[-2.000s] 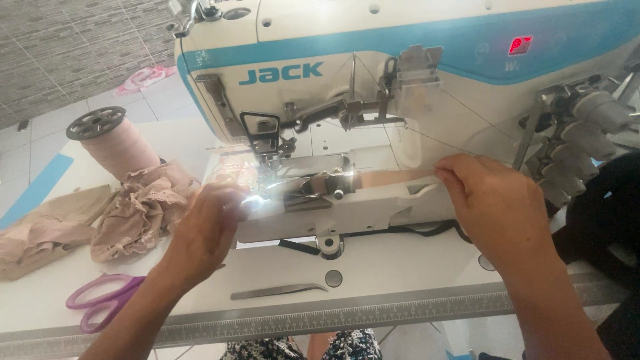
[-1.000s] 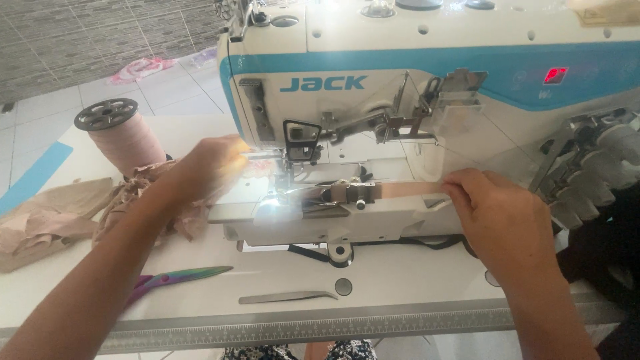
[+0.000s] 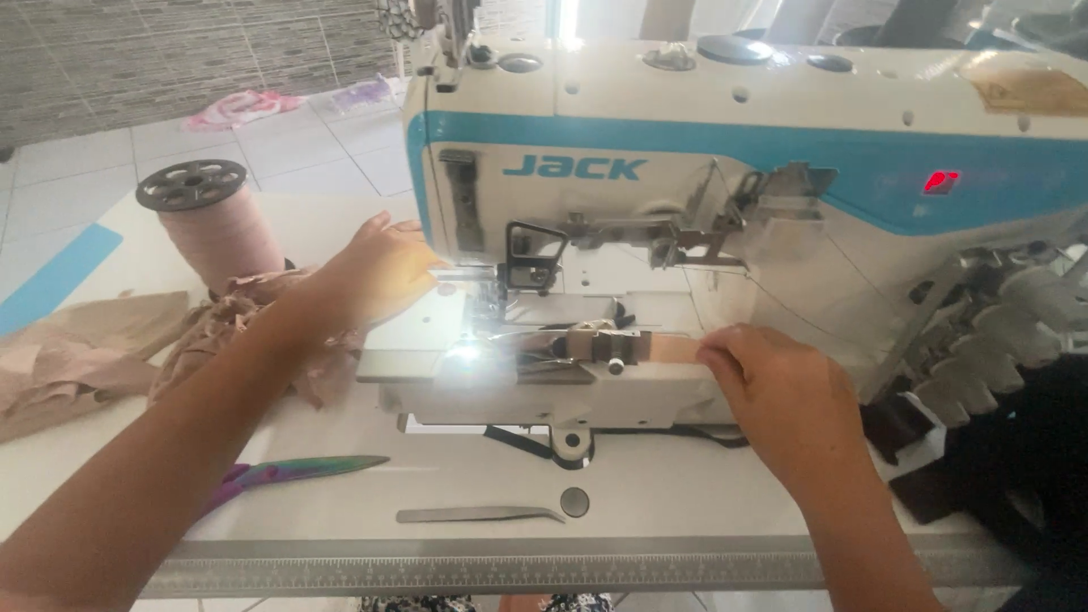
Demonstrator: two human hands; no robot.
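A white and blue Jack sewing machine [image 3: 578, 170] stands across the table. My right hand [image 3: 773, 391] pinches a tan fabric strip [image 3: 674, 348] between thumb and fingers; the strip runs left into a metal folder [image 3: 608, 347] on the machine bed. My left hand [image 3: 391, 263] is beside the needle area, at the left end of the machine head, its fingers spread and partly blurred by glare. Whether it touches anything there I cannot tell. The presser foot area is washed out by the machine's bright light.
Left of the machine are a spool of pink strip [image 3: 221, 229], crumpled tan fabric [image 3: 229, 331] and flatter fabric [image 3: 76, 357]. Scissors [image 3: 306, 469], partly behind my left forearm, and tweezers [image 3: 476, 514] lie in front, near a ruler along the edge [image 3: 510, 574]. Dark cloth [image 3: 1020, 459] is at right.
My left hand has left the front of the machine bed and moved up, to the far left side of the head. My right hand still holds the strip. The view has shifted.
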